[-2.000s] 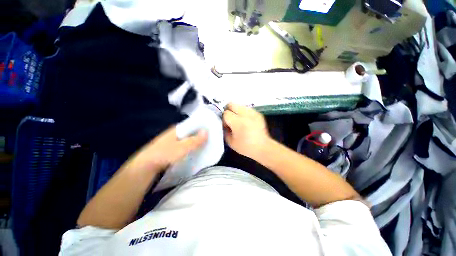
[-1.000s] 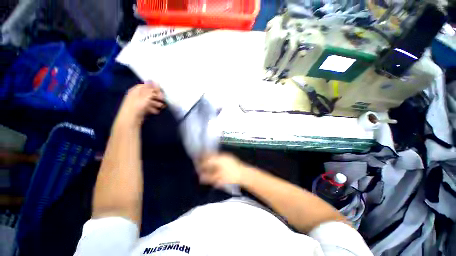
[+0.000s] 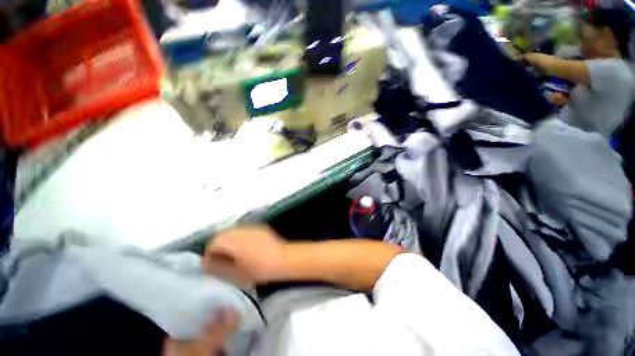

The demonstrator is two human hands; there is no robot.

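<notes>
A light grey garment panel (image 3: pixel 132 278) lies across the front left of the table edge, beside a dark fabric piece (image 3: pixel 83 327) below it. My right hand (image 3: pixel 244 256) is blurred, curled at the grey cloth near the table's front edge; its grip is not clear. My left hand (image 3: pixel 209 337) is blurred at the bottom, partly cut off, with fingers on the grey cloth; whether it grips is not clear.
White table (image 3: pixel 104 188) with green front edge; red basket (image 3: pixel 76 69) at back left. Sewing machine (image 3: pixel 327 97) with lit control panel (image 3: pixel 269 94) behind. Bottle (image 3: pixel 365 215) below the table's right edge. Heaped grey pieces (image 3: pixel 480 229) at right; another person (image 3: pixel 602 90) at far right.
The view has swung right, bringing the heap and another person into view. My hands, apart one second ago, are now close together at the bottom over the grey cloth.
</notes>
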